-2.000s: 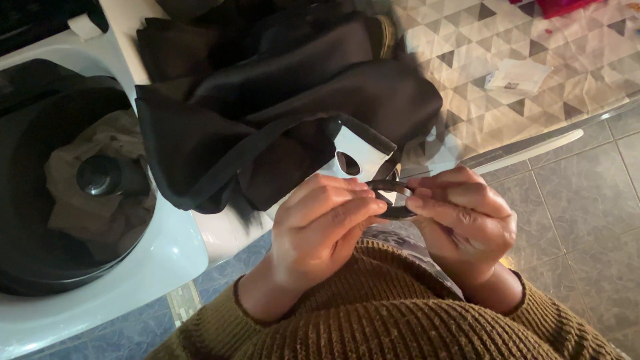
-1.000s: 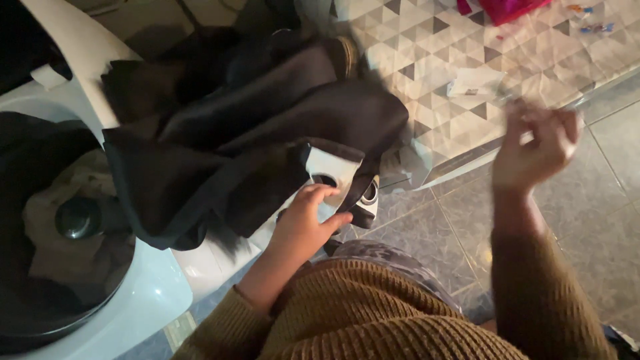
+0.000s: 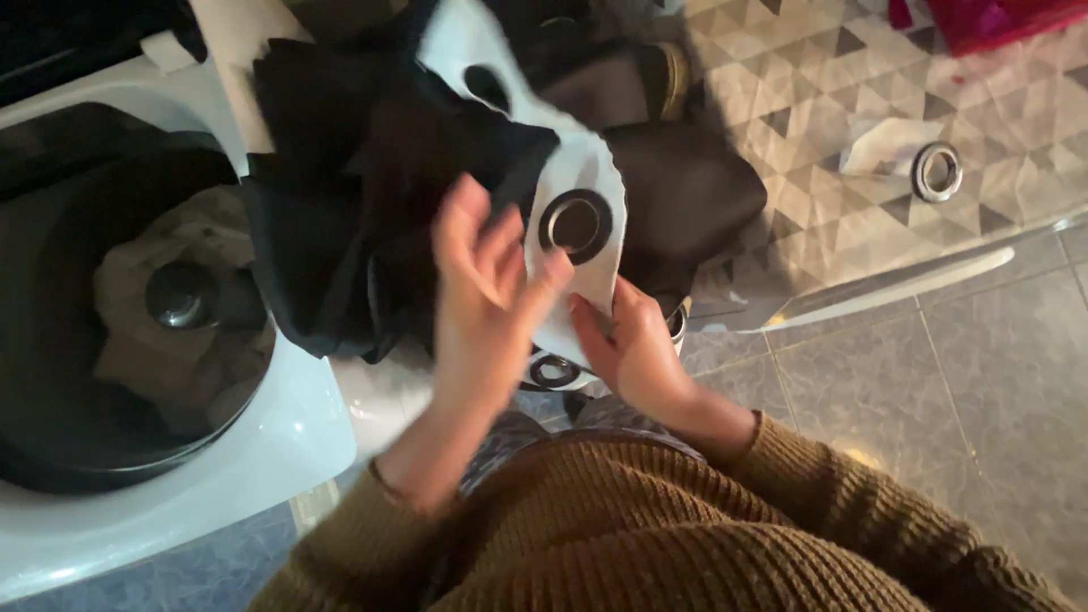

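A black curtain [image 3: 357, 212] lies bunched on the table, its white heading band [image 3: 586, 166] pointing toward me. Set in that band is a dark grommet ring [image 3: 575, 226]; farther up, the band has a bare round hole. My right hand [image 3: 637, 348] pinches the band's edge between thumb and fingers, just below the ring. Blurred, with its fingers spread, my left hand [image 3: 493, 289] is just left of the ring and seems to hold nothing. Another grommet [image 3: 554, 371] shows low in the band, between my wrists. A loose metallic curtain ring [image 3: 937, 172] lies on the patterned tablecloth.
At the left stands an open top-loading washing machine [image 3: 323, 425] with pale cloth [image 3: 170, 297] in its dark drum. A small white piece [image 3: 892, 146] lies beside the loose ring. A bright pink item [image 3: 1003, 21] is at the table's far right. Tiled floor [image 3: 858, 365] shows below the table edge.
My hands held a dark ring two seconds ago. Now a metallic ring lies on the tablecloth, where none showed before. My right hand has come back from the right to the white band.
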